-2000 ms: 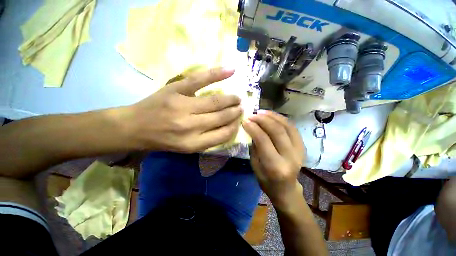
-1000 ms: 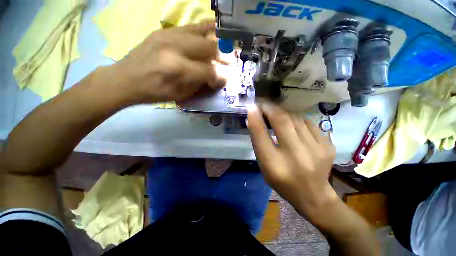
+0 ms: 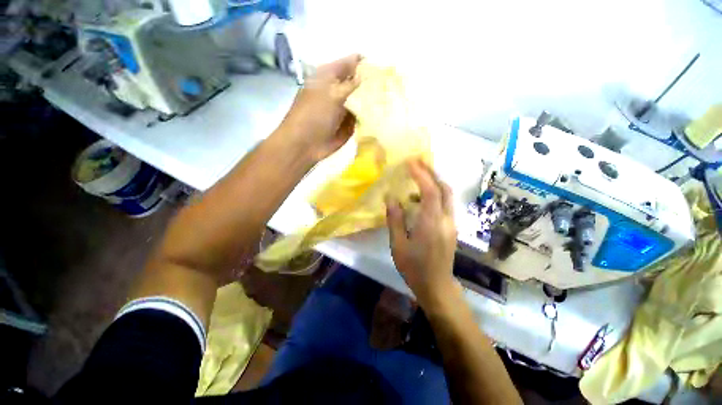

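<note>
A thin pale yellow garment piece is held up over the table, left of the overlock machine. My left hand grips its upper left edge. My right hand holds its lower right side, with the fingers over the cloth. A darker yellow fold shows in the middle, and one end of the cloth hangs down past the table's front edge. The needle area has no hand at it.
Another sewing machine stands at the upper left. A white and blue bucket is on the floor. A yellow bundle lies low at left. Red snips and a yellow pile lie right of the machine.
The view has swung left and widened. Both hands have left the needle area and now hold the yellow piece up, left of the machine.
</note>
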